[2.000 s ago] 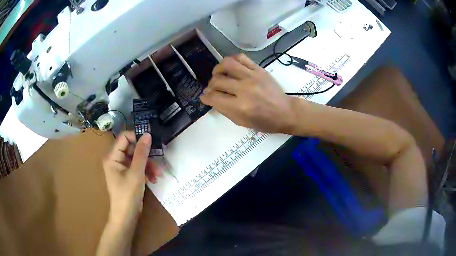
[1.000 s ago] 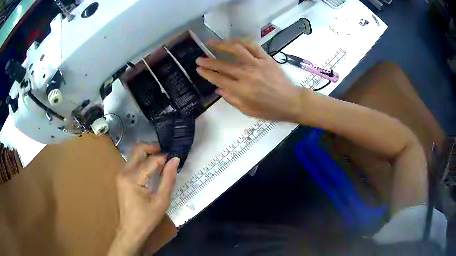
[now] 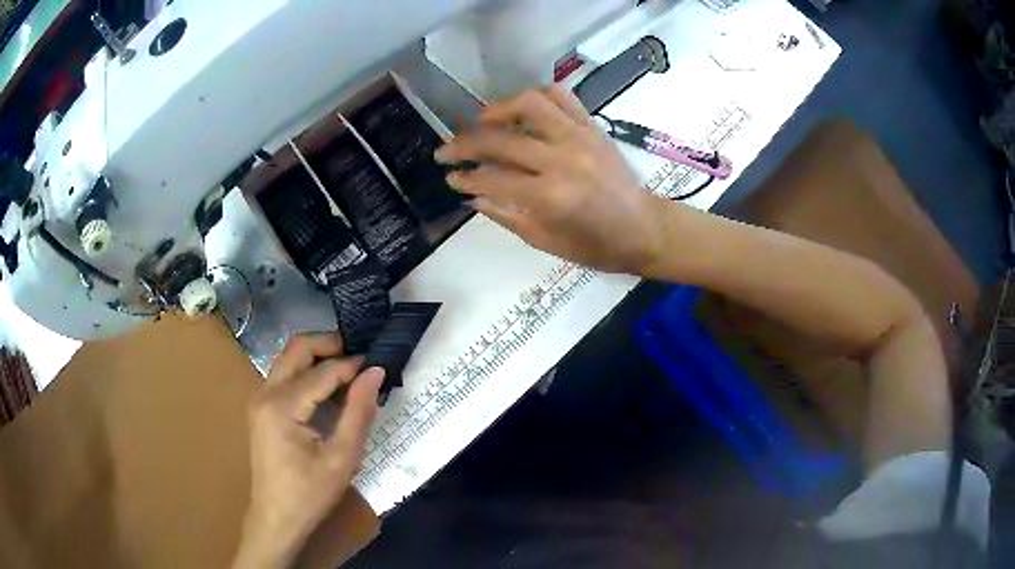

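My left hand [image 3: 306, 417] pinches black care labels [image 3: 398, 339] between thumb and fingers, just in front of the label box. The labels fan out at an angle, over the white tabletop. The label box [image 3: 315, 169] has pale dividers and three compartments of black labels; a white barcode block shows in the left one. My right hand [image 3: 551, 178] is over the box's right compartment, fingers bent; whether it holds a label cannot be told. The brown garment panel [image 3: 145, 433] lies flat at the left, partly under my left forearm.
The white sewing machine [image 3: 256, 67] crosses the top, its tension knobs [image 3: 198, 297] left of the box. Pink-handled snips [image 3: 690, 156] lie right of my right hand. A ruler is printed on the tabletop [image 3: 445, 445]. Brown panels [image 3: 857, 211] and a blue crate [image 3: 735, 411] are at the right.
The left hand moved from the machine bed toward the table's front edge; its labels, first flat and then hanging in a curved bundle, now fan apart. The right hand stays by the right compartment, fingers more bent.
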